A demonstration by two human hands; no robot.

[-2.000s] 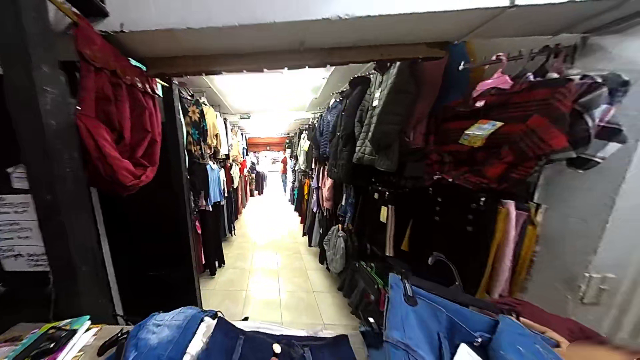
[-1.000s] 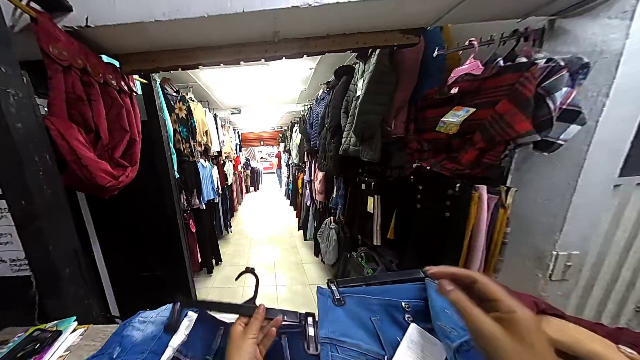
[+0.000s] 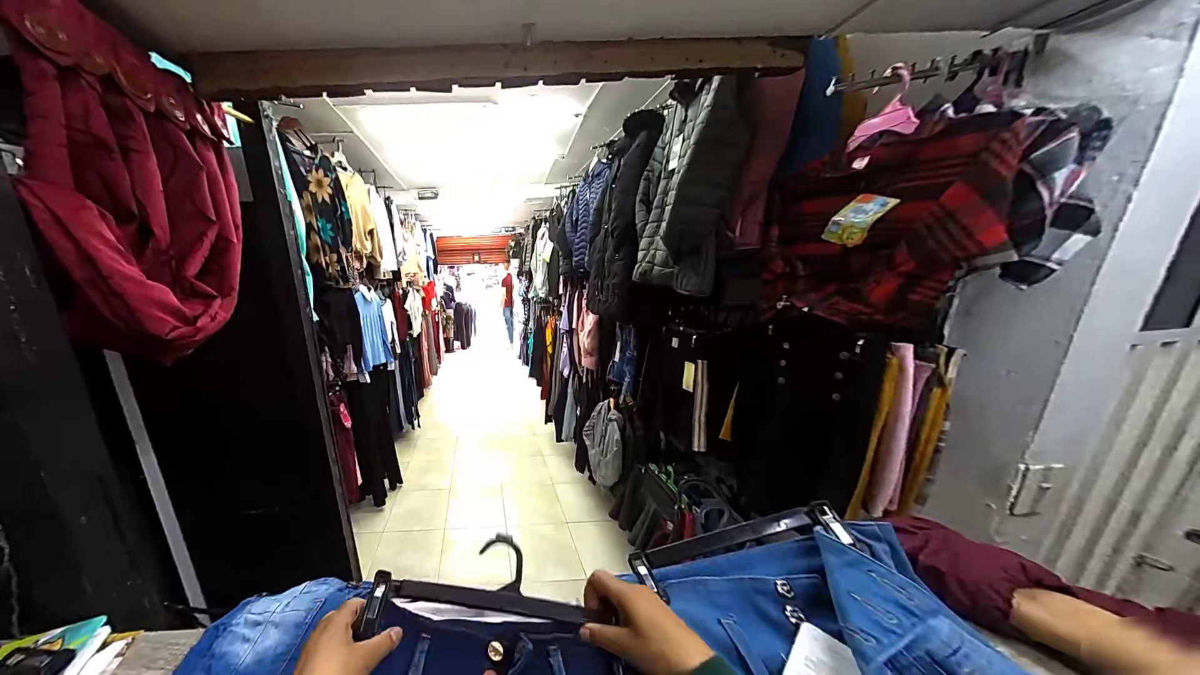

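Note:
Low in the head view, my left hand (image 3: 349, 641) grips the left clip end of a black clip hanger (image 3: 487, 597) at the waistband of dark blue jeans (image 3: 441, 647). My right hand (image 3: 647, 626) holds the hanger's right end, thumb and fingers closed around it. The hanger's hook points up. A metal button shows at the waistband's middle. To the right lie mid-blue jeans (image 3: 759, 591) with a white tag, clipped to a second black hanger (image 3: 741, 536). Lighter blue jeans (image 3: 267, 623) lie at the left, partly under the dark pair.
Magazines or papers (image 3: 70, 647) lie at the lower left. Another person's forearm (image 3: 1078, 623) in a maroon sleeve reaches in at the right. Clothes racks line both sides of a tiled aisle (image 3: 478, 487). A maroon garment (image 3: 131, 187) hangs upper left, a plaid shirt (image 3: 909, 216) upper right.
My right hand has moved left from the mid-blue jeans to the right end of the dark jeans' hanger. My left hand has moved from the hanger's middle to its left end.

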